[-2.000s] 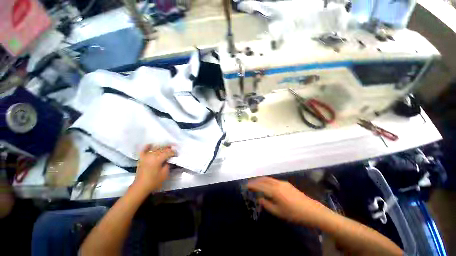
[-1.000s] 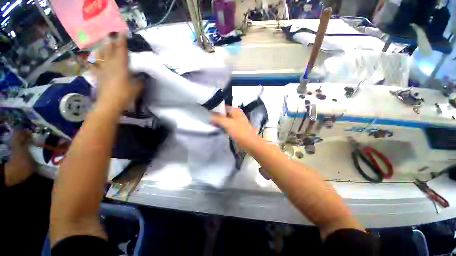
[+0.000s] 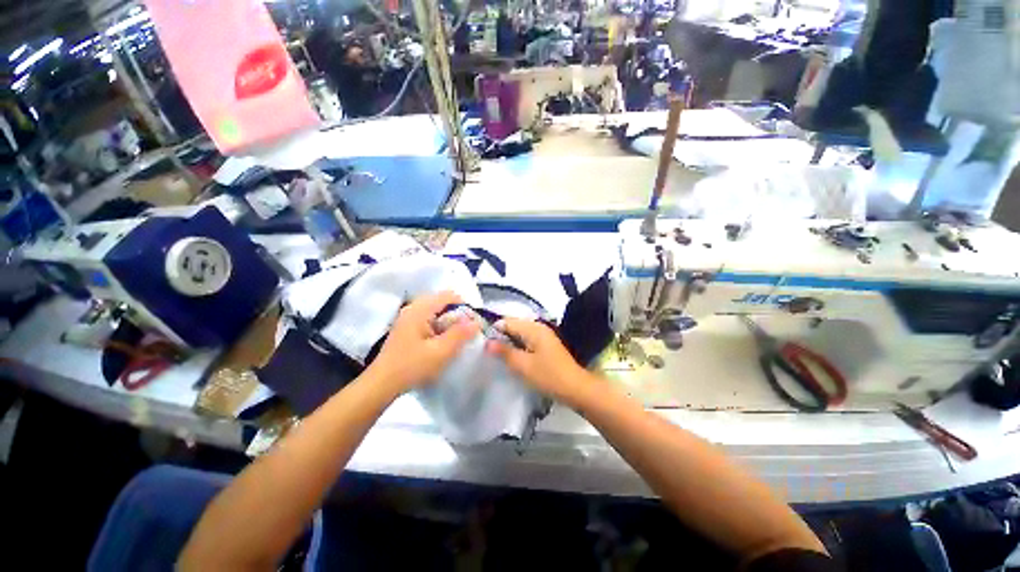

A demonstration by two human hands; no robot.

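A white garment with dark panels and thin dark lines (image 3: 475, 404) lies bunched on the sewing table (image 3: 492, 460), left of the needle area of the sewing machine (image 3: 716, 318). My left hand (image 3: 431, 341) grips its dark-edged upper part from the left. My right hand (image 3: 535, 355) grips the same edge from the right, close beside my left hand. The fingertips partly hide the edge. Dark panels spread out at the garment's left and right sides.
Scissors (image 3: 822, 374) lie against the machine bed, with red-handled snips (image 3: 935, 430) at far right. A neighbouring dark blue machine (image 3: 185, 274) stands left. Brown cardboard (image 3: 229, 374) is at the left. A pink pack (image 3: 241, 73) hangs upper left. A blue basket (image 3: 151, 514) is below the table.
The view has swung left and up. The garment was spread flat, then lifted and turned; it is now bunched between both hands. My left hand has come down from the upper left to meet my right.
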